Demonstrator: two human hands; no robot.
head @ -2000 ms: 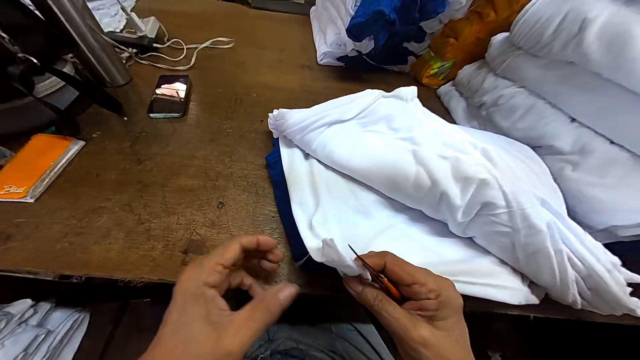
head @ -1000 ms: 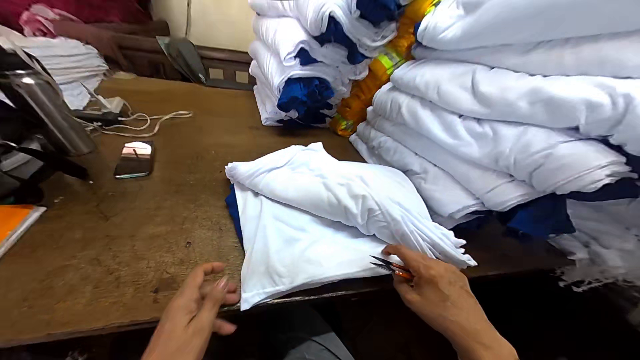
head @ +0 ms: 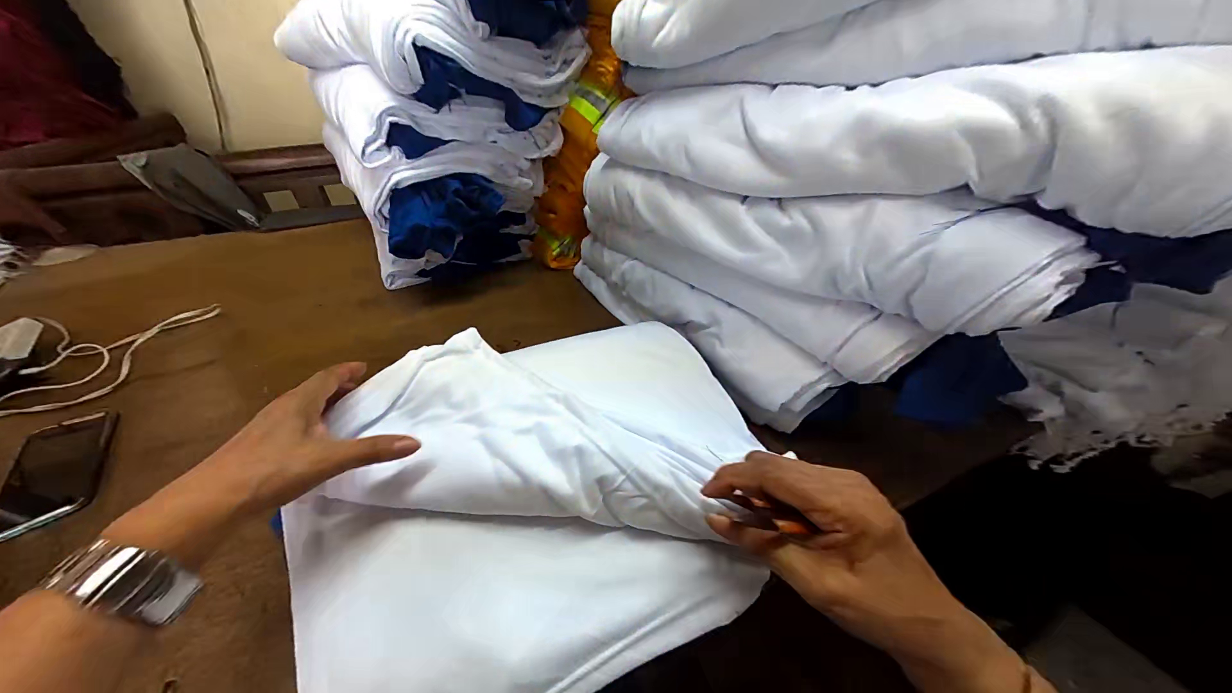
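Observation:
A folded white cloth [head: 462, 577] lies on the wooden table, its upper layer turned back in loose folds. At its upper left edge is my left hand [head: 298, 443], thumb and fingers spread, with nothing held. My right hand [head: 818, 539] has small thread snips with orange on them [head: 784, 520] in its grip, and its fingertips are at the right end of the upper fold. The blades are mostly hidden by the fingers. A bit of blue fabric shows under the cloth's left edge.
Tall stacks of folded white cloth [head: 828, 144] with blue parts stand behind and to the right. Beside an orange bundle [head: 568, 183] is another white and blue stack [head: 443, 125]. A phone [head: 58, 467] and a white cable [head: 125, 356] lie on the table [head: 231, 289] at left.
My left hand has moved up from the near table edge to the cloth's upper left. My right hand is at the fold's right end, the snips still in it. The view has shifted.

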